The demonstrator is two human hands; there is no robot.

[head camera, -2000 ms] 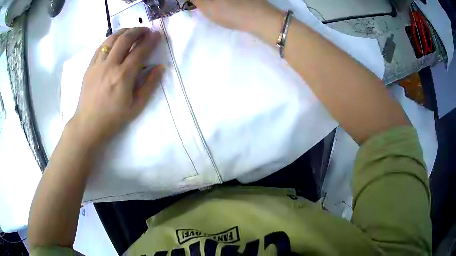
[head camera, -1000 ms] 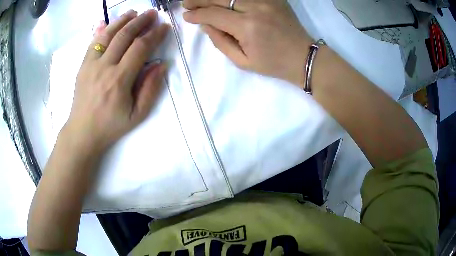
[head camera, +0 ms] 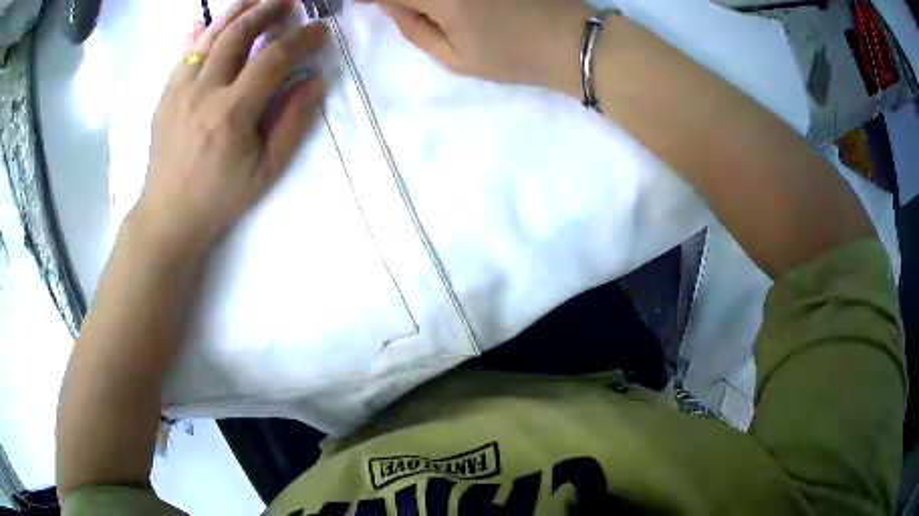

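A large white garment panel (head camera: 504,191) lies over the table and hangs over its front edge at my lap. A double dark stitch line (head camera: 403,202) runs from the top centre down to the panel's near edge, with a single thin line left of it. My left hand (head camera: 227,126) lies flat on the panel at upper left, fingers a little spread beside the seam. My right hand (head camera: 479,35) is on the panel right of the seam, its fingertips cut off or hard to see at the top edge. The presser foot area (head camera: 316,8) shows only partly between my hands.
Red-handled snips (head camera: 875,45) lie at the far upper right on a worn surface. Other white cloth pieces lie at the right and at the left (head camera: 30,353). A dark, rough table rim (head camera: 40,202) curves along the left side.
The panel and its stitch lines have moved up toward the presser foot. Both hands have shifted upward in the view, and the right hand is now more cut off by the top edge.
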